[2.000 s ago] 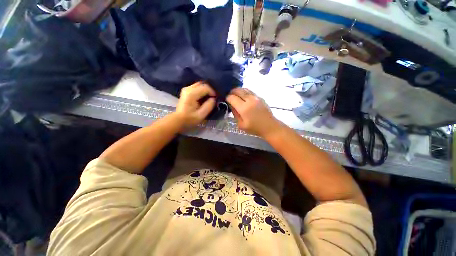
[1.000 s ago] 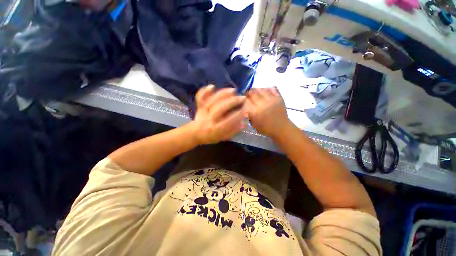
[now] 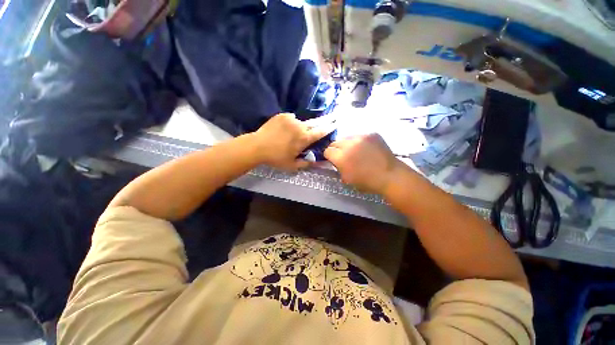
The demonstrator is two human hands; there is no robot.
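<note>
A dark navy garment (image 3: 229,64) lies on the white table left of the needle, its near end reaching to the hands. My left hand (image 3: 288,140) holds the garment's edge in front of the needle, fingers pointing right. My right hand (image 3: 361,160) pinches the same edge just to the right. A small whitish bit shows at the fold between the hands. The white sewing machine (image 3: 431,40) stands behind, its needle area (image 3: 335,74) beyond the hands and partly lost in lamp glare.
Pale blue-white cut pieces (image 3: 438,124) lie right of the needle. Beside them are a flat black rectangle, perhaps a phone (image 3: 501,131), and black-handled scissors (image 3: 526,209). Dark cloth (image 3: 88,101) is heaped at the left. A blue-rimmed basket (image 3: 585,310) is at the lower right.
The hands have moved from close to the table's front edge a little toward the needle. My left hand, blurred and raised one second ago, now rests on the cloth. The camera view has shifted.
</note>
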